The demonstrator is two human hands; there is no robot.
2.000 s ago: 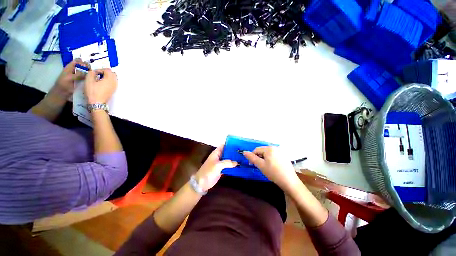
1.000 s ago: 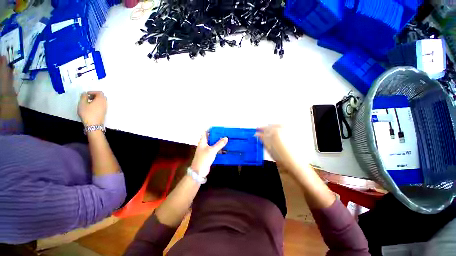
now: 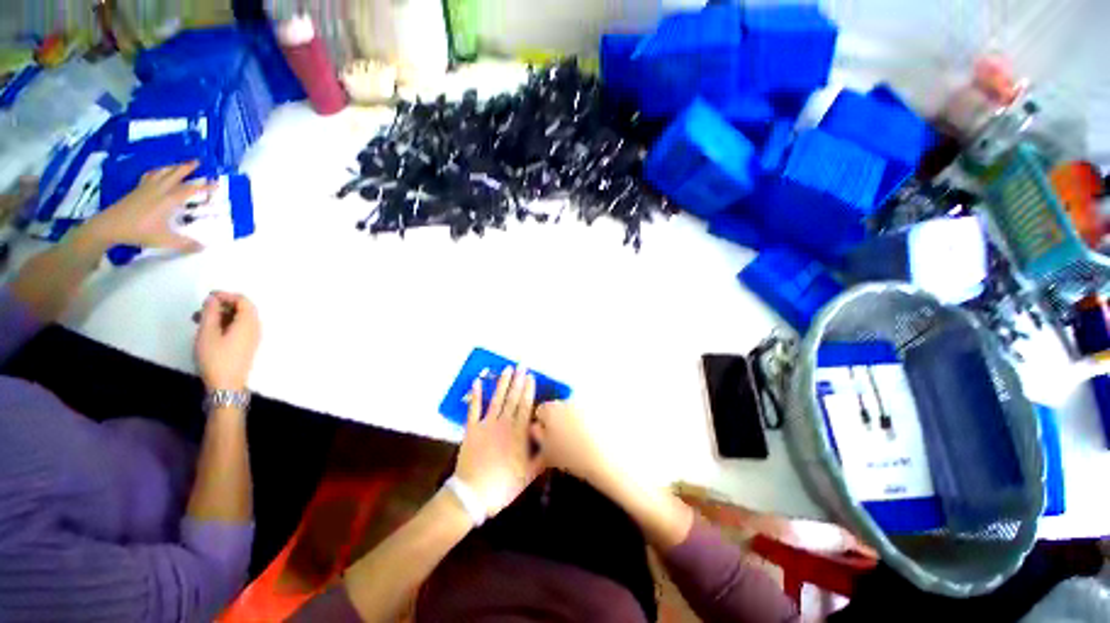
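Note:
A blue moulded tray [image 3: 548,387] lies at the table's front edge, in front of my lap. My left hand [image 3: 497,444] lies flat over the tray with its fingers spread across it and covers much of it. My right hand [image 3: 562,438] is beside it at the tray's front right, with its fingers curled near a small dark item. The left hand partly hides these fingers, so what they hold cannot be told. Small light marks show on the tray's upper left part.
A black cable pile [image 3: 499,164] lies at the back centre, with blue tray stacks [image 3: 779,152] to its right. A phone [image 3: 735,407] lies beside a round basket [image 3: 809,426] holding printed packs. At left, a neighbour's hands [image 3: 229,347] are near blue-white packs [image 3: 128,152].
The view has tilted up, showing more of the table's back. My left hand has moved from the tray's left edge onto its top. My right hand has come in beside it. The neighbour's left hand reaches to the packs.

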